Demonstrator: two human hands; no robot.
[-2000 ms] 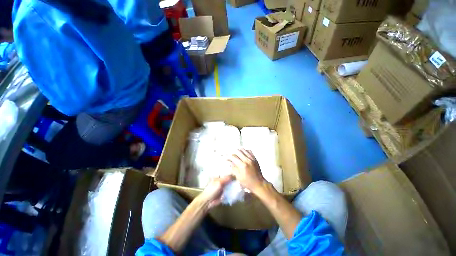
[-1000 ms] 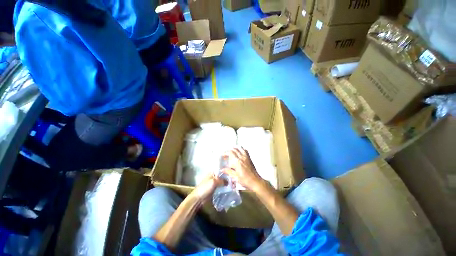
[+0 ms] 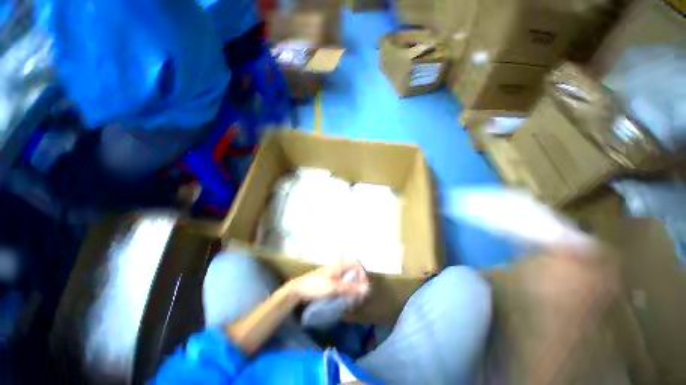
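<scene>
The frame is blurred by motion. My left hand holds a clear poly bag over the near rim of the packing carton. The carton between my knees holds stacked white bagged goods in two rows. My right hand is out at the right, strongly blurred. A long white blurred shape extends left from it; I cannot tell what it is or if the hand grips it.
A side carton with white plastic stands at my left. An open brown carton is at my right. A pallet with cartons is at the back right. A person in blue is at upper left, near blue stools.
My right hand has left the bag and swung far out to the right. A white blurred shape has appeared beside it. My left hand still holds the clear bag.
</scene>
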